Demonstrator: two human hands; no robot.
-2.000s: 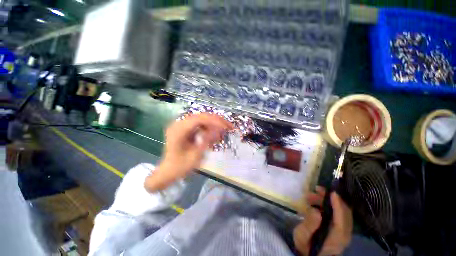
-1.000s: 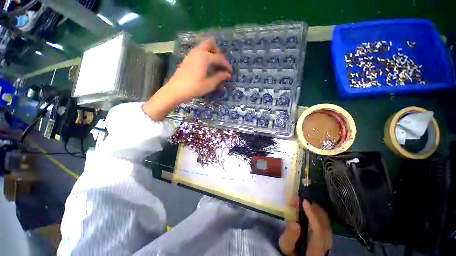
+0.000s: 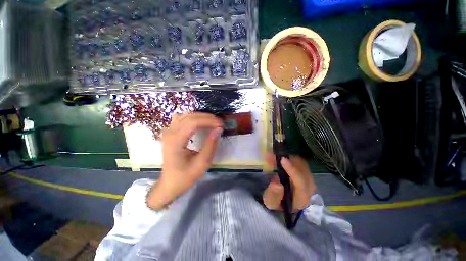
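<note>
My left hand [image 3: 185,150] is over the white work sheet [image 3: 240,153]. Its thumb and index fingertips are close together at the left end of the red-brown soldering fixture [image 3: 243,123]. Blur hides whether they hold anything small. A pale recess or piece shows in the fixture. My right hand [image 3: 294,184] grips the black handle of the soldering iron [image 3: 282,153]. The iron points away from me, its tip end by the near rim of the large tape roll [image 3: 323,61], which holds silver solder bits.
Silver parts with red leads [image 3: 148,109] and black lead wires [image 3: 219,101] lie at the sheet's back edge. Behind them is the blister tray [image 3: 163,84] of bluish boards. The black fan [image 3: 352,132] and second tape roll [image 3: 364,56] stand right; stacked trays [image 3: 33,51] left; a blue bin [image 3: 347,6] at top.
My left hand has moved from above the blister tray down to the fixture's left end. My right hand still holds the iron by the tape roll. The camera view has shifted.
</note>
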